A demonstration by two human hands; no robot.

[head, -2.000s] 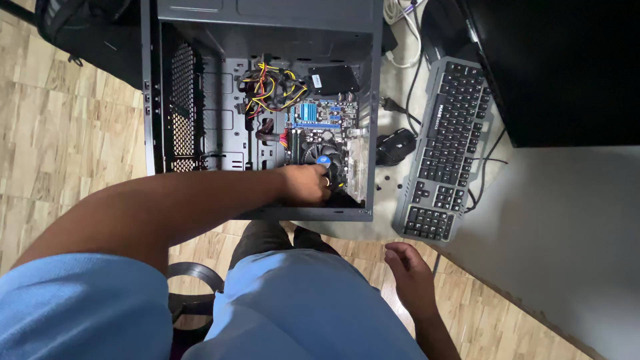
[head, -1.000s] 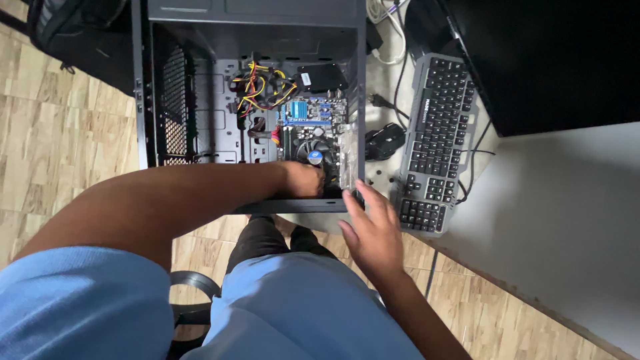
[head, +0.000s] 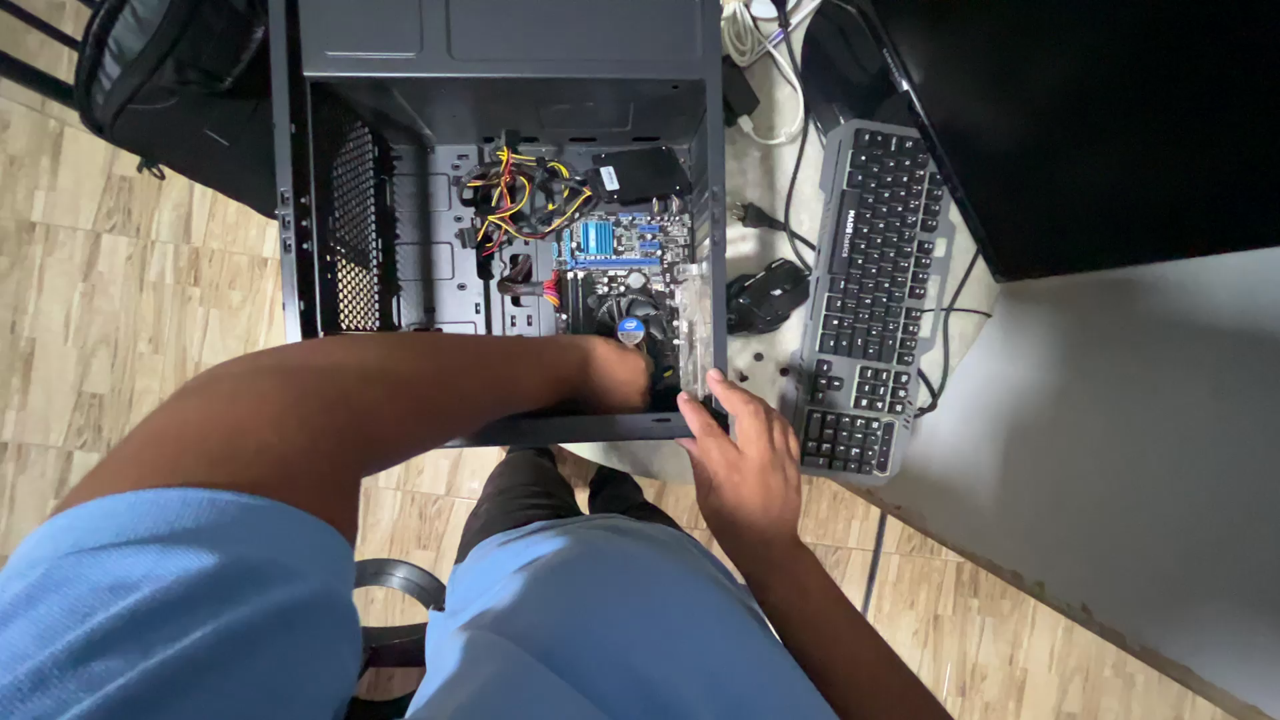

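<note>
An open black computer case (head: 510, 60) lies with its inside facing up. My left hand (head: 612, 375) reaches into it beside the Intel CPU cooler fan (head: 632, 330); its fingertips are hidden, so what it touches or holds does not show. My right hand (head: 745, 440) rests on the case's near right corner, fingers spread, thumb and forefinger at the edge. Further in are the motherboard (head: 640, 240) with a blue heatsink (head: 597, 237), a bundle of yellow, red and black power cables (head: 515, 200) and a black drive (head: 640, 175).
Right of the case are a black mouse (head: 768, 296), small dark screws or pieces (head: 757, 357), a power plug (head: 755, 216), white cables (head: 745, 40), a grey-framed keyboard (head: 870, 300) and a monitor (head: 1100, 130). A black bag (head: 190, 110) is at upper left, a chair (head: 395, 640) below.
My right hand has come up from below the case to its near right corner. My left hand stays inside the case near the fan, its fingers now more hidden.
</note>
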